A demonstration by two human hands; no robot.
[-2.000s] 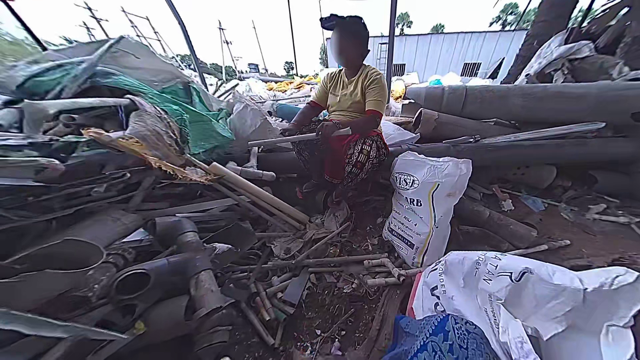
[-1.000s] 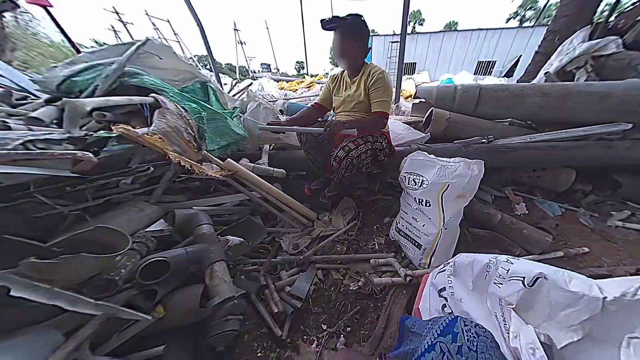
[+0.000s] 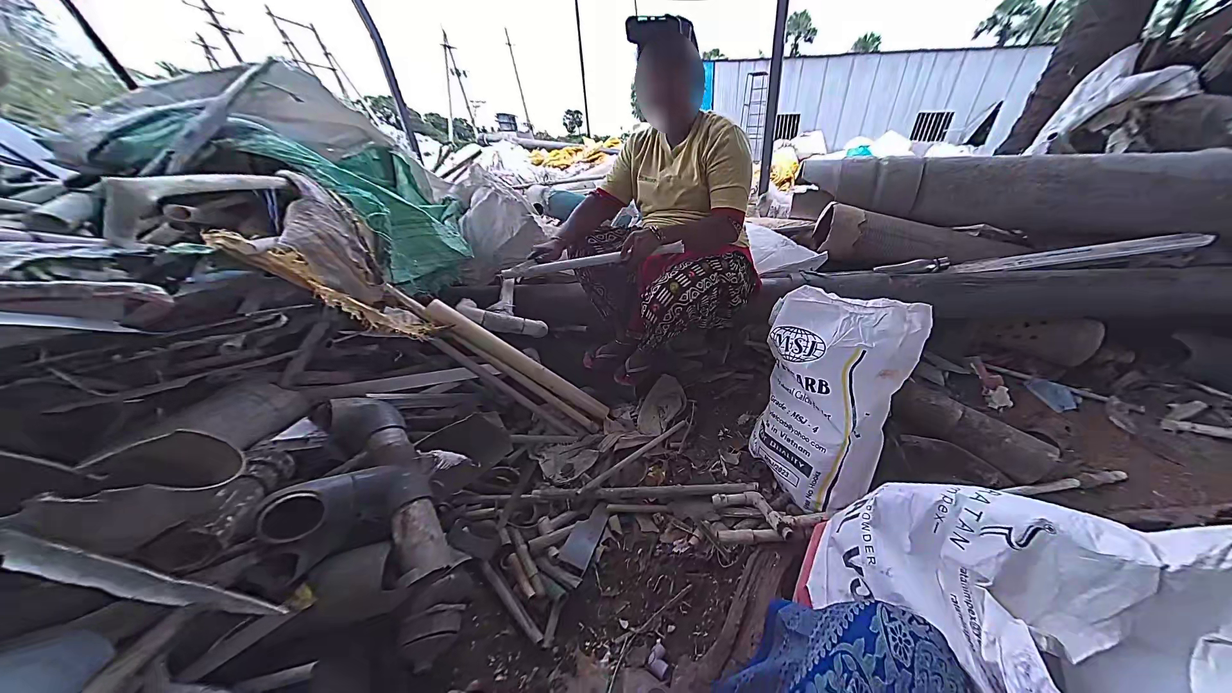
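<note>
Neither my left hand nor my right hand shows in the head view. At the bottom edge lies blue patterned cloth [image 3: 852,650], beside a large white woven sack [image 3: 1001,587] bearing print. A second white printed sack [image 3: 837,395] stands upright behind it. Short thin pipe pieces [image 3: 654,493] lie on the ground in the middle. Left of them is a grey plastic pipe with an elbow fitting [image 3: 404,481]. Farther back, a person [image 3: 683,192] sits on a large pipe and holds a pale length of pipe [image 3: 577,262] across the knees with both hands.
Heaped scrap pipes and broken plastic [image 3: 192,385] fill the left side, with green netting [image 3: 366,192] over part of the heap. Large grey pipes [image 3: 1020,197] lie across the back right. Two long cream pipes [image 3: 520,361] slant down toward the middle. Thin poles stand behind.
The seated person's hands and the pale pipe have shifted; the pipe now slopes down toward the left of the view. The view has moved slightly.
</note>
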